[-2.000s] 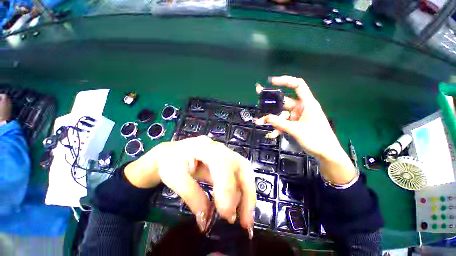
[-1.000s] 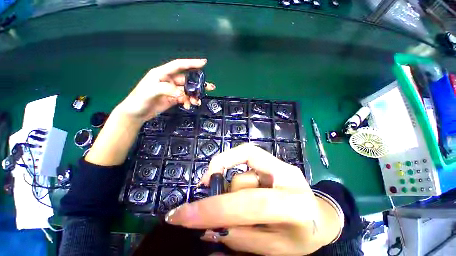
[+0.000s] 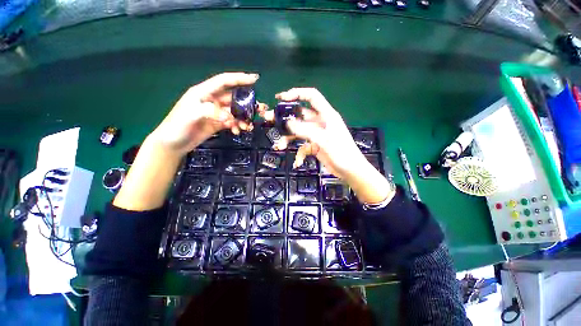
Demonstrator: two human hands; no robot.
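Observation:
My left hand [image 3: 194, 114] holds a dark smartwatch unit [image 3: 244, 105] between thumb and fingers, above the back of the tray. My right hand [image 3: 318, 130] holds another black smartwatch unit [image 3: 288, 116] beside it, with a small light mark on its face. The two units are close but apart. The black blister tray [image 3: 304, 251] lies below, most visible pockets holding watch heads, many with a round sensor up. My arms hide parts of its sides, and a dark shape covers its front edge.
Right of the tray are a silver pen-like stick [image 3: 408, 173], a cream fan [image 3: 472, 176], a control box [image 3: 523, 219] and a green-rimmed basket [image 3: 532, 127]. Left are a round watch case [image 3: 114, 179], a small square part [image 3: 109, 135], and cables on white paper [image 3: 48, 255].
My right hand has moved from low over the tray's front up to beside my left hand, with a watch unit in it. My left hand has stayed nearly in place since one second ago.

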